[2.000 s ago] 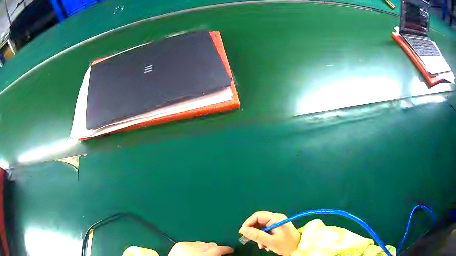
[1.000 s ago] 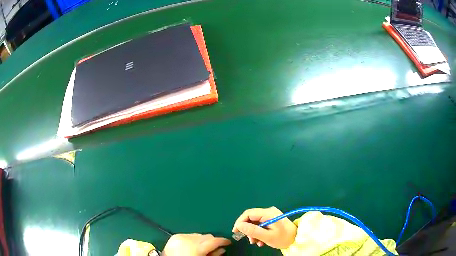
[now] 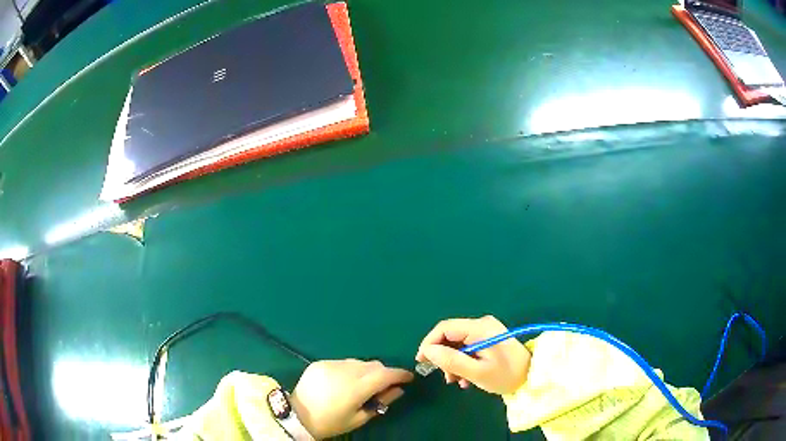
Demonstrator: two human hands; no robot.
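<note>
My right hand (image 3: pixel 479 355) holds the blue network cable (image 3: pixel 595 332) between thumb and fingers, its clear plug (image 3: pixel 425 368) sticking out to the left. My left hand (image 3: pixel 349 397) is shut on the black cable (image 3: pixel 226 316); a small plug end shows below its fingers. The cable loops from the hand to the bench's left edge. The two hands are close together at the bottom centre. A closed dark laptop (image 3: pixel 241 86) lies on a white sheet and an orange-red tray (image 3: pixel 302 139) at the upper left.
An open laptop (image 3: pixel 739 47) on an orange-red tray stands at the top right, cut off by the edge. Stacked red trays (image 3: pixel 12 344) are at the far left. Pale tape (image 3: pixel 161 379) is at the lower left. A seam crosses the green bench (image 3: pixel 414 232).
The view has tilted down, so the hands show higher and the laptops sit nearer the top edge. More of my left hand, its wrist device and the small plug end now show.
</note>
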